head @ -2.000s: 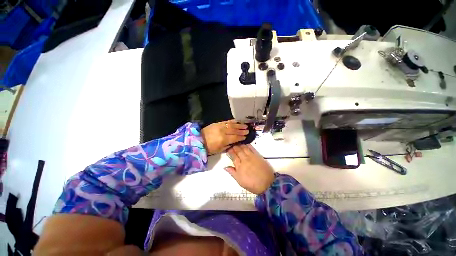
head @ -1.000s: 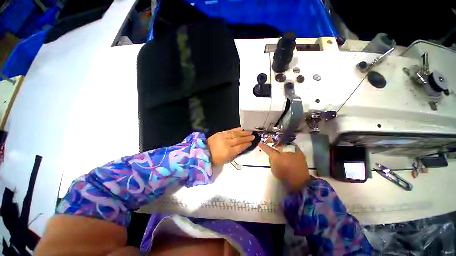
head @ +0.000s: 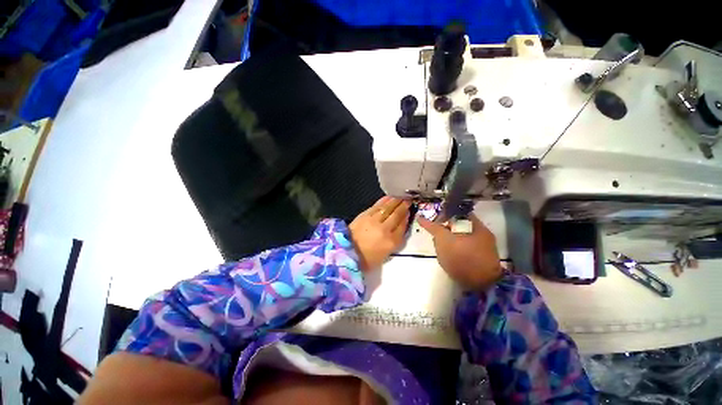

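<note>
The black back panel (head: 277, 150) lies tilted on the white table, left of the sewing machine head (head: 404, 126), with faint olive patches along it. Its lower right corner reaches the needle area. My left hand (head: 381, 232) lies flat with fingers extended on the panel's corner beside the presser foot (head: 443, 207). My right hand (head: 467, 251) is just right of it, index finger pointing at the foot; whether it pinches anything is hidden. The foot and fingertips are small and blurred.
A smartphone (head: 566, 251) and thread snips (head: 641, 274) lie on the machine bed at right. Black strips (head: 59, 316) lie at far left. A blue crate (head: 348, 20) stands behind the table. Clear plastic (head: 657, 376) is at the lower right.
The panel has turned anticlockwise, its far end swinging left. My left hand has moved slightly right with it. My right hand has moved from beside my left fingers to the right of the foot.
</note>
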